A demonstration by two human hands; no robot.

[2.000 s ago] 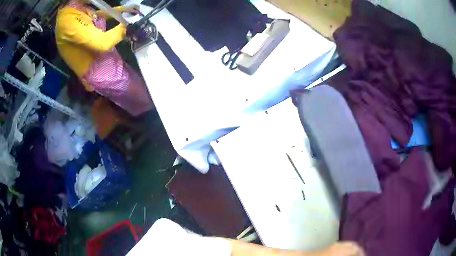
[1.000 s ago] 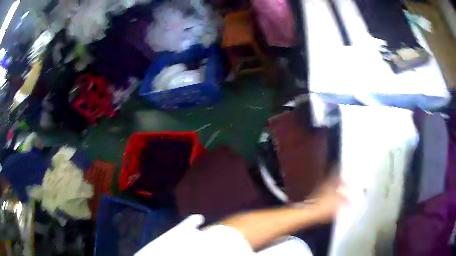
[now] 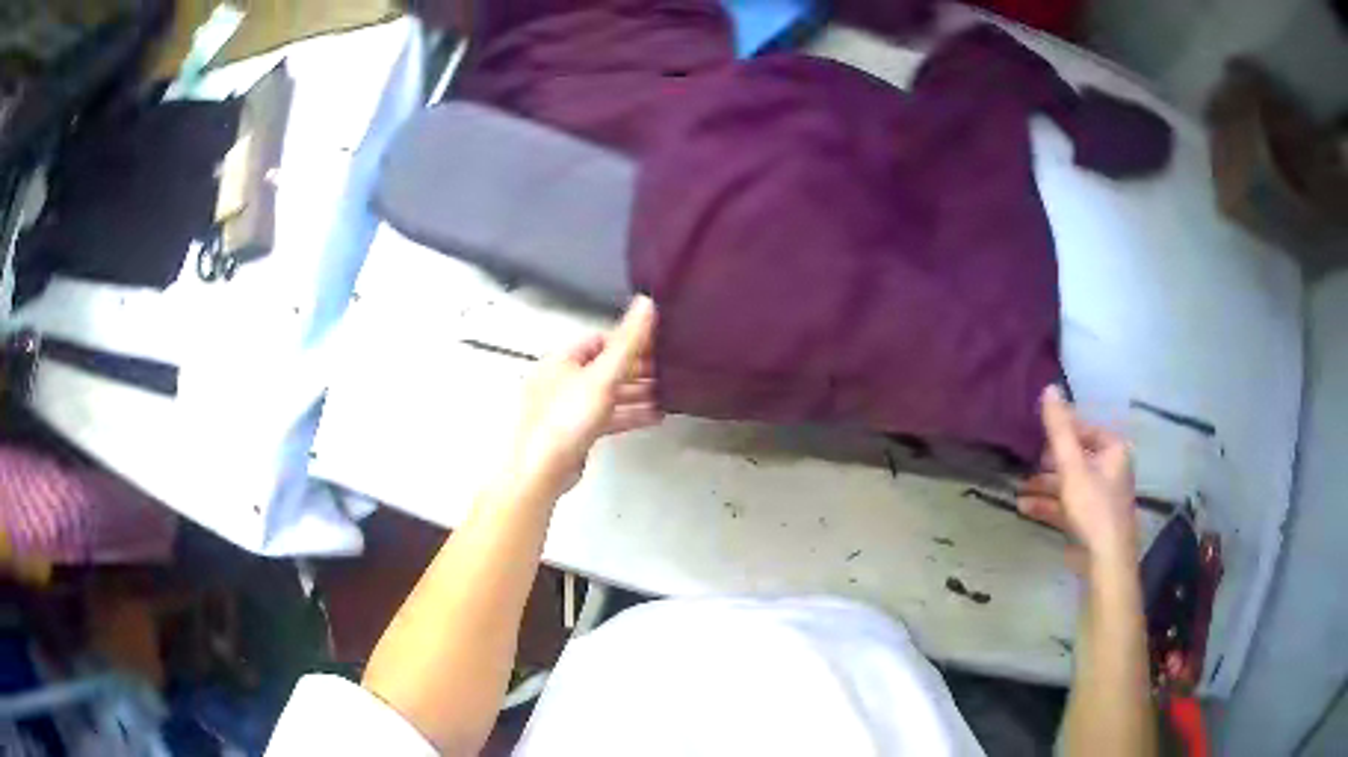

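Observation:
A dark maroon garment (image 3: 843,252) lies over the right part of the grey padded sleeve board (image 3: 510,192), whose rounded left end is bare. My left hand (image 3: 599,392) pinches the garment's lower left edge beside the board. My right hand (image 3: 1087,473) pinches its lower right corner. The front edge between my hands is nearly straight. The iron (image 3: 1175,577) is partly visible at the right, dark with a red-orange part at its lower end.
The white pressing table (image 3: 444,399) has dark slits and marks. More maroon cloth (image 3: 591,52) and a blue object (image 3: 772,21) lie behind the board. A white sewing table at left holds black cloth (image 3: 133,185), scissors (image 3: 218,262) and a tan-grey block (image 3: 260,163). A brown box (image 3: 1279,148) is at upper right.
The view has swung from the floor crates at left back to the pressing table. Both hands now hold the garment's edge; earlier only one forearm and blurred hand showed, away from the garment.

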